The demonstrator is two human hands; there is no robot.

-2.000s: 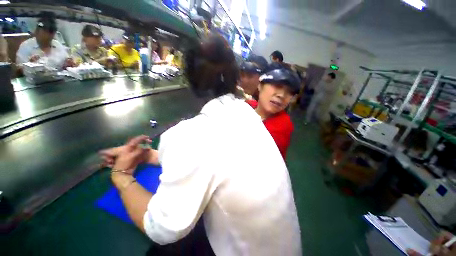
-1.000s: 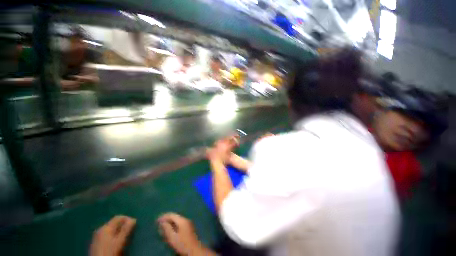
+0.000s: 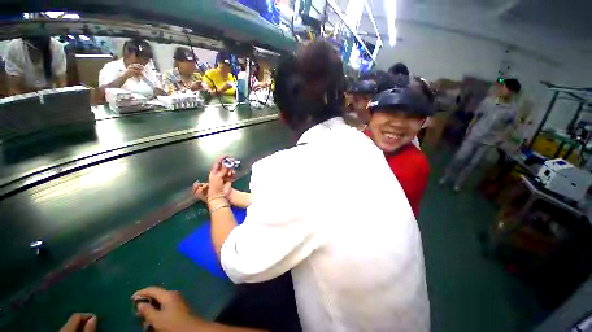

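My right hand (image 3: 163, 310) is low in the view over the green bench (image 3: 123, 275), with its fingers curled. A dark spot shows between the fingers; I cannot tell if it is a part or shadow. My left hand (image 3: 80, 323) is cut off by the bottom edge, with only curled fingers showing, apart from the right hand. A small silver part (image 3: 37, 246) lies on the dark belt, beyond my left hand. Another shiny silver part (image 3: 231, 163) is at the raised fingers of the neighbour in white.
The neighbour in white (image 3: 337, 220) sits close on the right, arms over a blue mat (image 3: 206, 249). A person in red (image 3: 409, 175) leans behind. Across the belt (image 3: 130, 181) are stacked trays (image 3: 45, 113) and seated workers. A person in grey (image 3: 483, 130) stands in the aisle.
My view has swung left, then partly back right. My hands, out of view at first, now show at the lower left. The neighbour's hand is raised at a silver part.
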